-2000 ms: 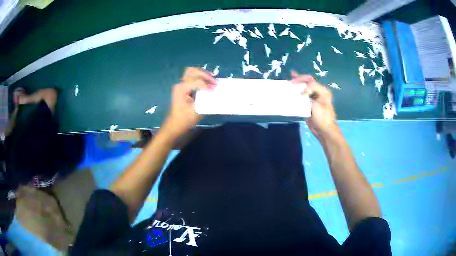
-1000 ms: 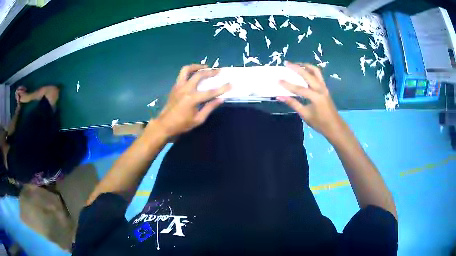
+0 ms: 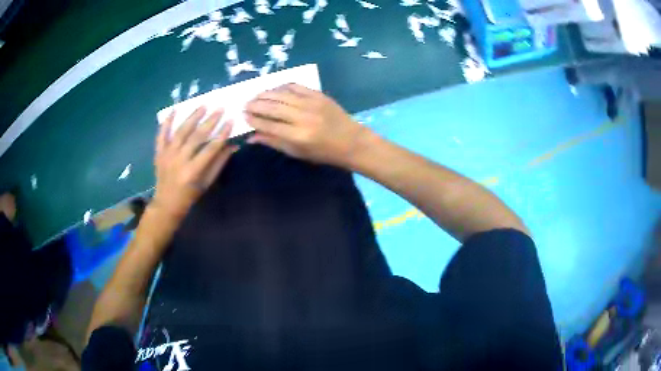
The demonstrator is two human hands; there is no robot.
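A long white box (image 3: 239, 98) lies tilted in the picture at the near edge of the green bench (image 3: 109, 109). My left hand (image 3: 190, 156) rests flat on its left part, fingers spread. My right hand (image 3: 301, 119) lies on its middle and right part, fingers close together. Both hands touch the box from above. Whether the fingers grip its edges cannot be told. The underside is hidden.
White scraps (image 3: 277, 52) lie scattered behind the box. A light-blue scale (image 3: 507, 36) stands at the upper right, with white items beside it. Another person (image 3: 29, 282) is at the lower left, near a blue plastic item (image 3: 98, 250). Blue wheels show at the lower right.
The view has turned to the right. My hands now lie flatter on top of the box, and my right hand has moved inward from its right end towards the middle.
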